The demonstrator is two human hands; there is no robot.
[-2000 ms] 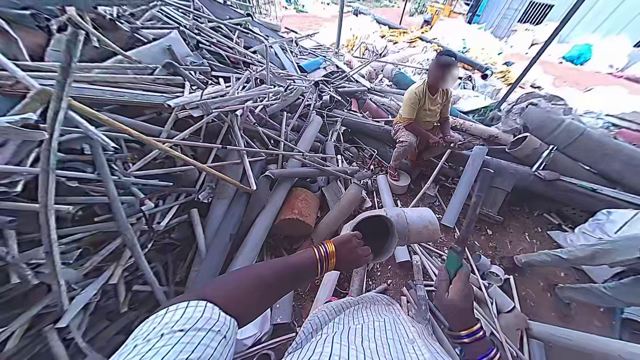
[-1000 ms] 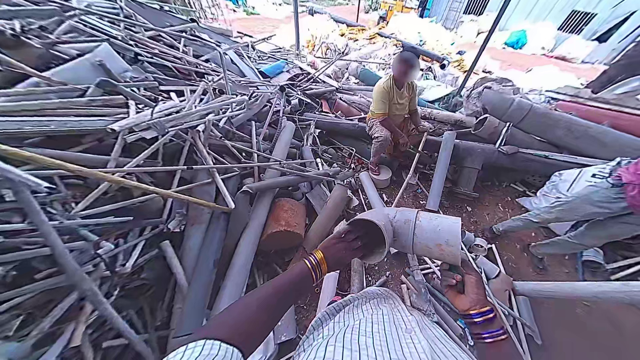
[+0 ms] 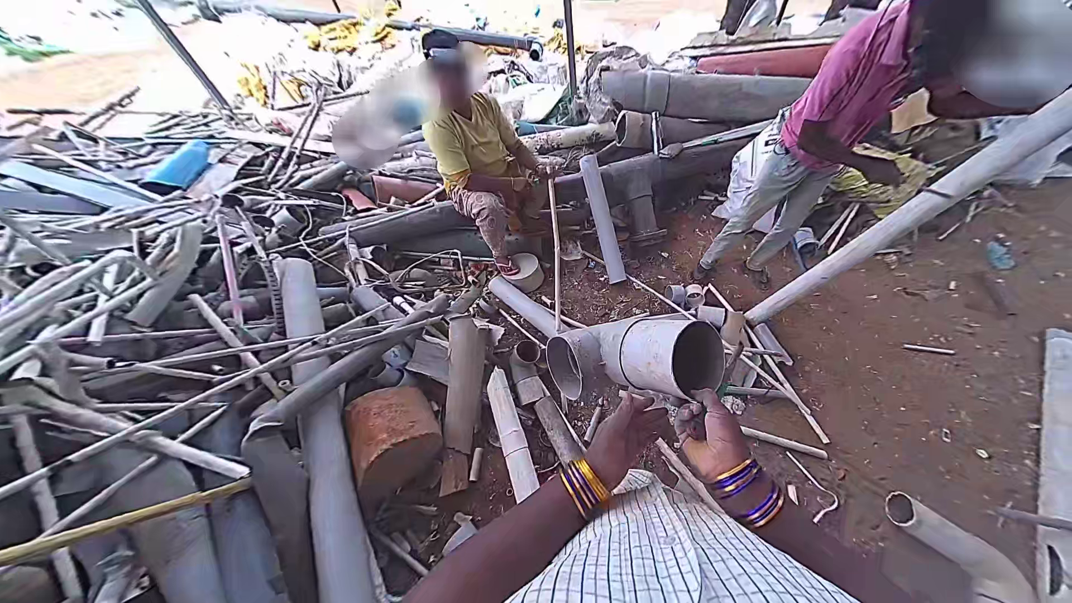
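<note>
A wide grey plastic pipe fitting (image 3: 657, 353) with a bend is in front of me, its larger round mouth facing right and a second mouth at the left. My right hand (image 3: 710, 437) has its fingers at the lower rim of the larger mouth. Just below the fitting's wall, my left hand (image 3: 621, 437) has bent fingers close to it; whether they grip it I cannot tell. A dark blade-like piece with a bit of green (image 3: 747, 389) shows behind the right hand, and its hold is unclear.
Plastic pipes and strips (image 3: 314, 419) are heaped at left, beside a rusty-brown round block (image 3: 392, 440). A person in yellow (image 3: 477, 146) sits beyond, holding a thin stick (image 3: 554, 251). Another person in pink (image 3: 854, 92) bends near a long slanting pipe (image 3: 913, 213).
My left hand has moved from the fitting's left mouth to below its wall. The fitting's larger mouth has turned toward me. The view has swung right; the person in pink now shows more fully.
</note>
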